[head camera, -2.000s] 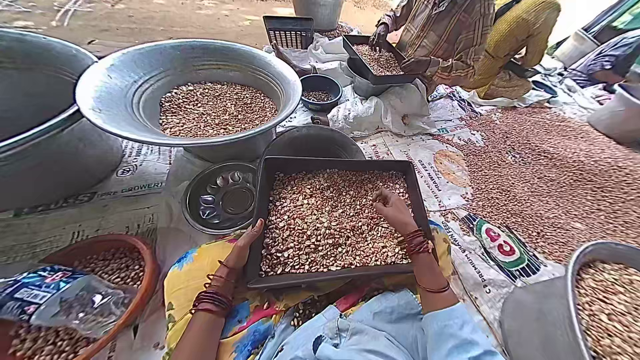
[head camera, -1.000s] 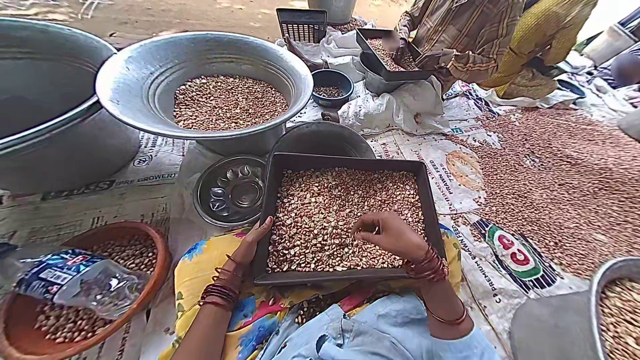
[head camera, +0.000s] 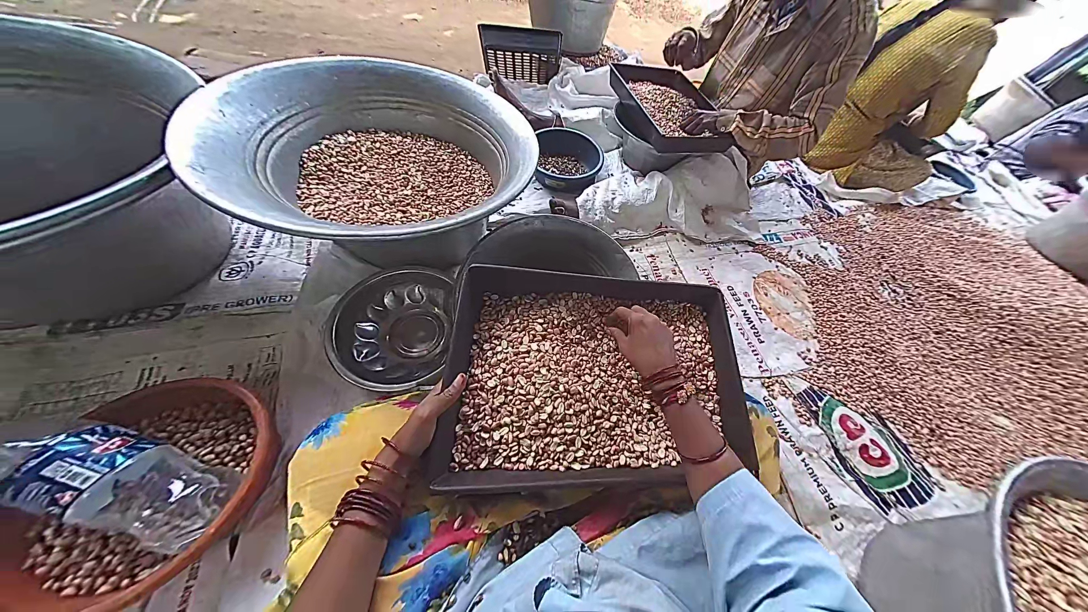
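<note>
A dark square tray (head camera: 739, 408) full of reddish-brown and pale nuts or seeds (head camera: 561, 391) rests on my lap, over yellow flowered cloth. My left hand (head camera: 433, 412) grips the tray's left rim, its thumb along the edge. My right hand (head camera: 642, 338) is over the upper right part of the nuts, fingers bent together at their surface; whether a nut is between the fingertips cannot be told. Beyond the tray's far edge, partly hidden by it, sits a dark round pan (head camera: 552, 242). To the tray's left lies a round metal plate with moulded hollows (head camera: 416, 331).
A wide metal basin (head camera: 229, 144) of nuts and a big metal pot (head camera: 102, 255) stand at left. An orange tub (head camera: 263, 442) holds nuts and a plastic bottle (head camera: 153, 501). Nuts cover the sacks at right, near a metal pot (head camera: 999, 527). A person (head camera: 782, 68) handles another tray.
My right hand has moved over the nuts, away from me, since one second ago. My left hand stays on the tray's left rim.
</note>
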